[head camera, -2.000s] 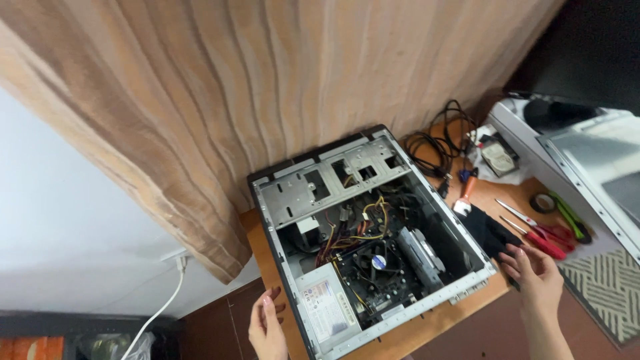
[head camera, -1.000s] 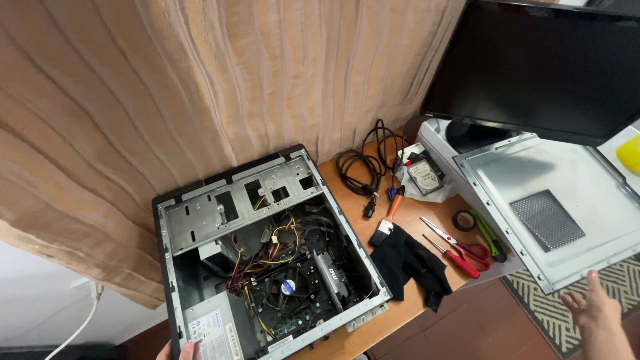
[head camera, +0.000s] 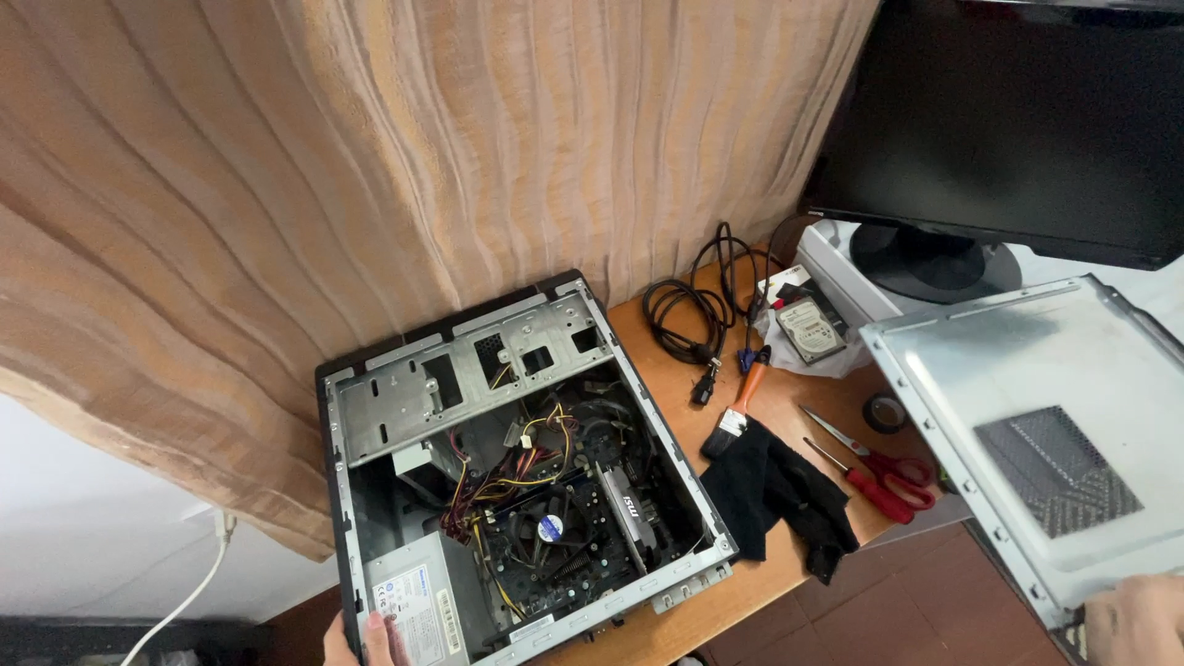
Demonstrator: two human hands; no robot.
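An open desktop computer case lies on its side on a wooden table. Inside are a CPU fan, an MSI graphics card, coloured wires and a power supply. My left hand grips the case's lower left edge, its thumb over the rim beside the power supply. At the lower right, my right hand is on the near edge of a metal side panel with a vent mesh; its fingertips are hidden, so its grip cannot be told.
Right of the case lie a black cloth, a paint brush, a screwdriver, red scissors, black tape, coiled cables and a hard drive. A monitor stands behind the panel; a curtain hangs behind the case.
My right hand has moved away from the case's right side to the side panel. My left hand has come onto the case's lower left edge. The view has swung right.
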